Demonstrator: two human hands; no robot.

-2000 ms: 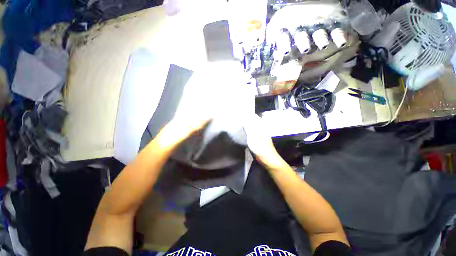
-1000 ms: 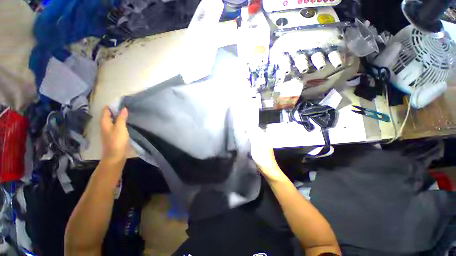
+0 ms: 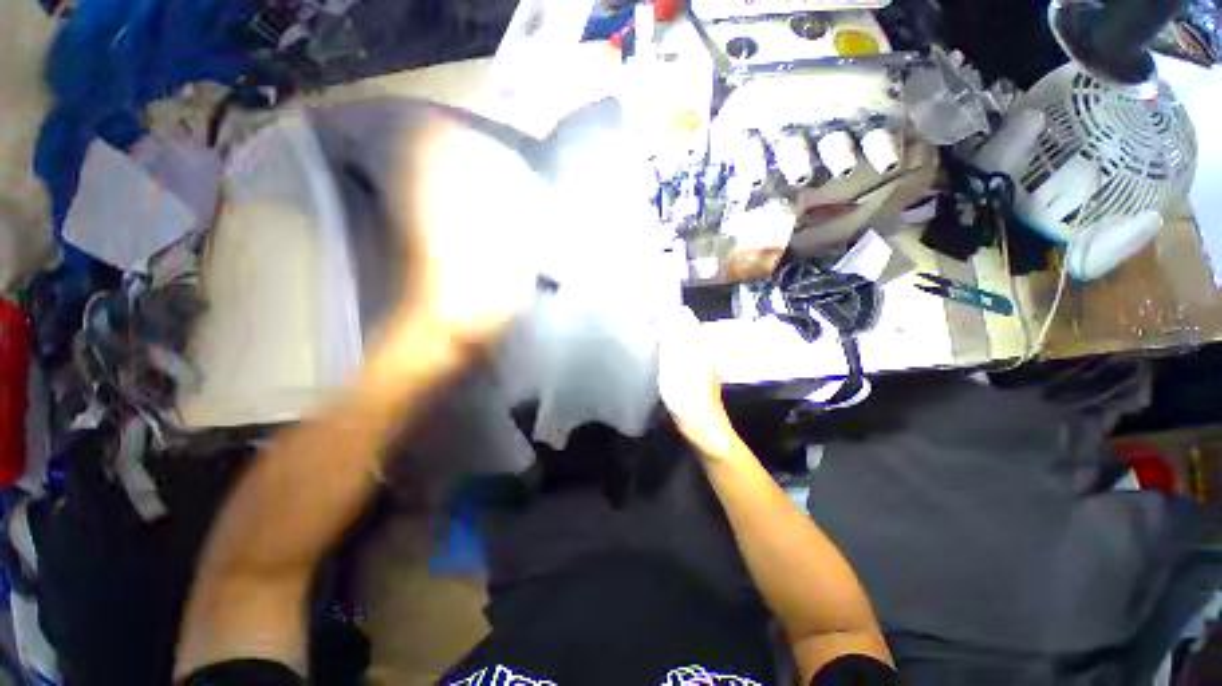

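Observation:
A grey garment panel (image 3: 596,355) lies in front of the overlock machine (image 3: 818,107) and hangs over the table's front edge. It is washed out by the lamp near the needle area. My left hand (image 3: 449,275) is blurred and overexposed over the cloth left of the needle area; its fingers and grip cannot be made out. My right hand (image 3: 686,369) is at the cloth's right edge, just below the machine front; glare hides its fingers. A blurred, curved part of the cloth spreads to the upper left over the table.
Teal thread snips (image 3: 965,292) and a black cord bundle (image 3: 831,302) lie right of the needle area. A white fan (image 3: 1112,148) stands at the right end. Fabric strips (image 3: 134,349) hang at the left table edge. A dark grey stack (image 3: 992,523) is lower right.
My left hand has moved from the cloth's left corner rightward and up toward the machine. The cloth's left part has swung to the upper left. My right hand has stayed near the machine front.

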